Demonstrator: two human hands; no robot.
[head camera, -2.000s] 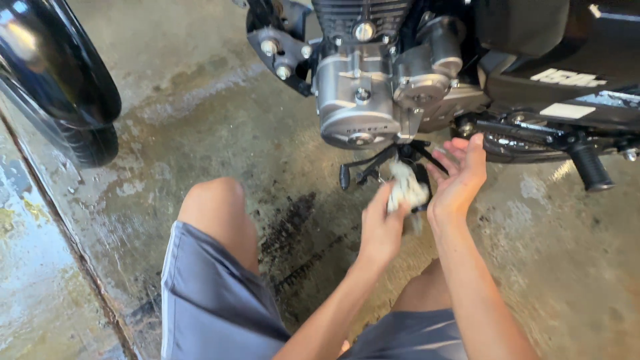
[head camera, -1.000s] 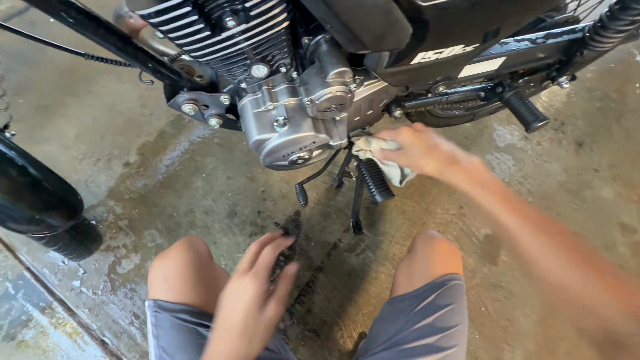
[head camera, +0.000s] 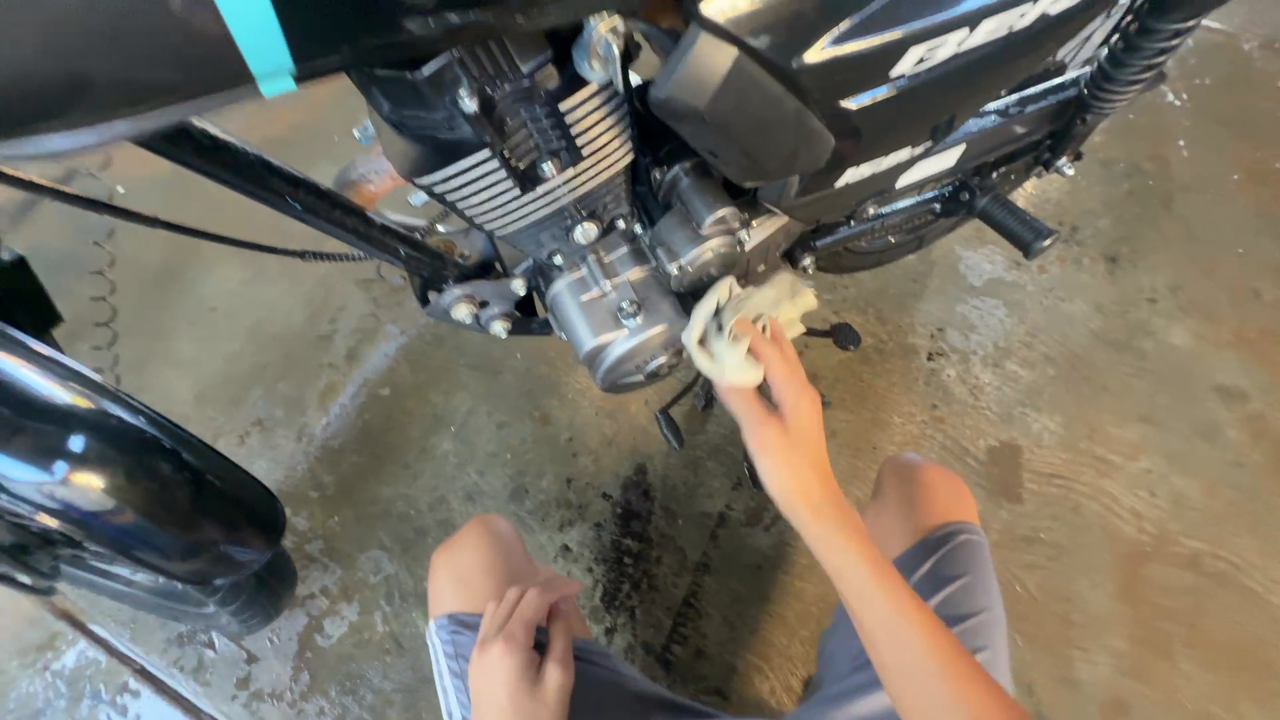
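My right hand (head camera: 785, 430) grips a crumpled pale cloth (head camera: 735, 335) with smudges on it, just right of the metal engine case (head camera: 620, 320) of a motorcycle. The cloth covers part of the lower engine behind it; whether it touches the metal I cannot tell. Below the case the gear lever (head camera: 670, 425) with its rubber tip sticks out. My left hand (head camera: 525, 650) rests near my left knee, fingers loosely bent, with nothing visible in it. Above the case are the cylinder's cooling fins (head camera: 540, 180).
A black front fender (head camera: 120, 470) over a tyre stands at the left. The black frame tube (head camera: 300, 205) runs down to the engine. A rubber footpeg (head camera: 1015, 225) juts out at the right. Dark stains mark the concrete floor (head camera: 630, 560) between my knees.
Two seconds ago both hands were together by the cloth below the engine; my left hand has since drawn back to my knee. The view has shifted, showing more of the upper engine.
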